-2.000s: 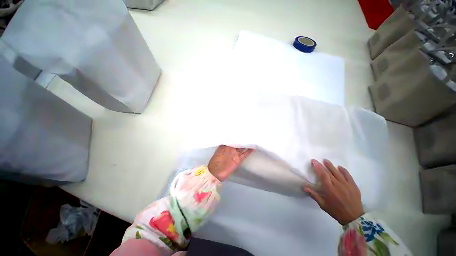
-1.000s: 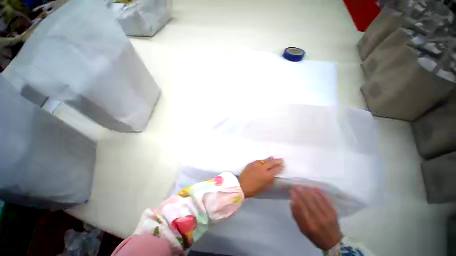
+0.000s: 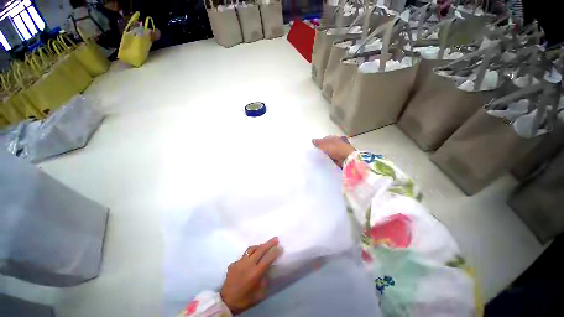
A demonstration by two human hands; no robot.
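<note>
White wrapping paper lies folded over a bulky block in front of me; the bag inside is hidden. My left hand rests on the near part of the paper, fingers extended, holding nothing. My right hand is stretched out at the paper's far right corner, its fingers bent down. A small bit of blue shows beside it, but I cannot tell if the hand grips anything. A dark blue tape roll lies flat beyond the paper.
Taupe-beige tote bags with white stuffing stand in rows at right, more at the back. A red item lies near them. Wrapped white bags stand at left, with a plastic-covered bundle and yellow tote bags behind. People are in the background.
The view has swung up and right. My right hand has left the near paper fold and reached to the far right. My left hand stays on the paper, which now lies folded over.
</note>
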